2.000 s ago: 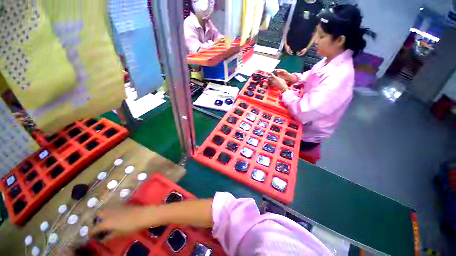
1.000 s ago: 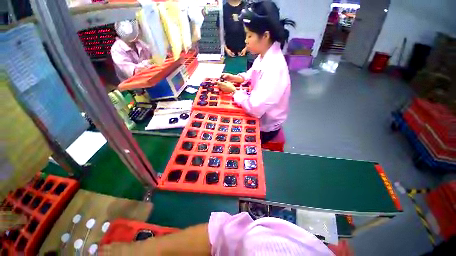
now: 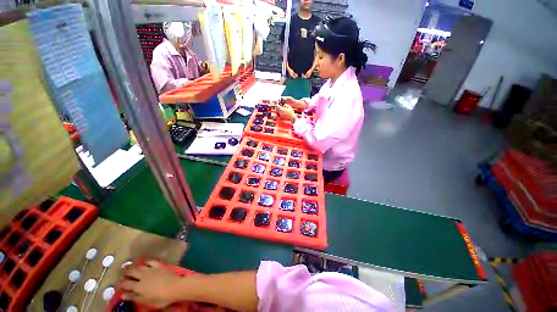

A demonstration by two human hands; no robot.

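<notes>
My right hand (image 3: 152, 283) is at the lower left, palm down over the near red tray (image 3: 183, 271), its pink-sleeved arm crossing the bottom. Its fingers are bent over the tray's left edge; what lies under them is hidden. A dark watch (image 3: 125, 305) shows just below the fingers. White charging pucks (image 3: 91, 284) on thin cables lie on the tan board left of the hand, with a dark round piece (image 3: 53, 300) among them. My left hand is not in view.
A full red watch tray (image 3: 261, 230) lies on the green bench, right of a metal post (image 3: 143, 109). A coworker (image 3: 337, 119) handles watches beyond it. Another red tray (image 3: 52, 247) is at far left. Printed sheets (image 3: 76, 79) hang at upper left.
The view has shifted, moving the bench scene slightly right. My right hand, cut off by the bottom edge one second ago, now shows over the near tray. The coworker's hands remain at their tray.
</notes>
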